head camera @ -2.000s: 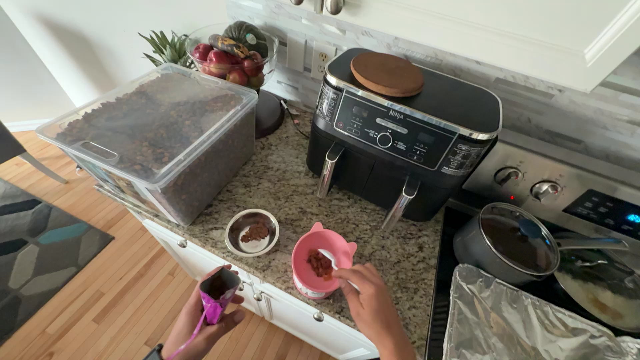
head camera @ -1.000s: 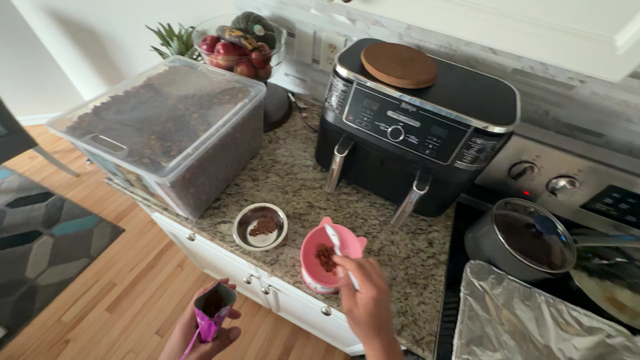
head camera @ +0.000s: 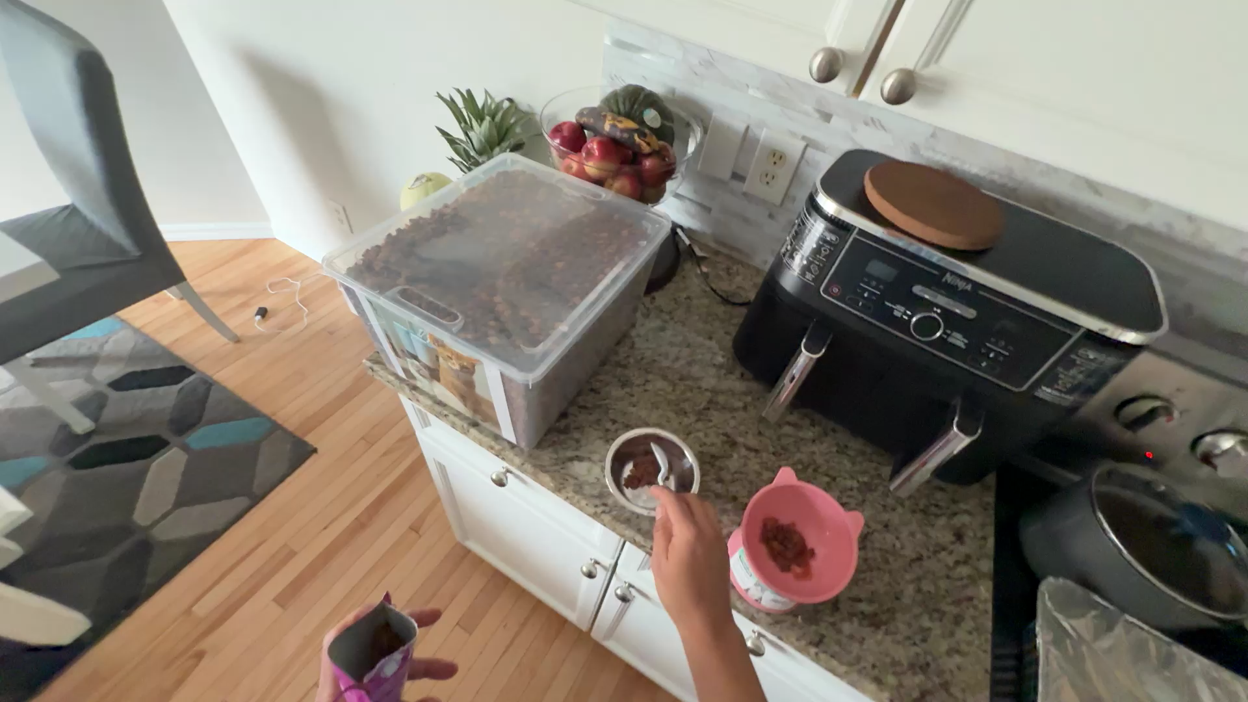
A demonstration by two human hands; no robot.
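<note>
My right hand (head camera: 687,546) grips a white plastic spoon (head camera: 664,465), whose bowl end is inside a stainless steel bowl (head camera: 690,480) with brown wet food (head camera: 641,474) in it. To the right of that hand stands a pink cat-eared bowl (head camera: 827,531) on a raised base, with reddish-brown food chunks (head camera: 786,548) inside. My left hand (head camera: 429,667), low in the view in front of the counter, holds a purple pouch (head camera: 378,663) with its torn top facing up and some dark contents visible within.
A lidded clear plastic bin (head camera: 556,390) full of kibble stands at the counter's left end. Behind it are a glass bowl of fruit (head camera: 624,161) and a pineapple top (head camera: 485,127). A black Ninja air fryer (head camera: 936,322) stands behind the pink bowl. A pot (head camera: 1102,546) and foil (head camera: 1097,643) lie right, on the stove.
My right hand has moved the spoon from the pink bowl left to the steel bowl. My left hand still holds the pouch. The view has turned to the left.
</note>
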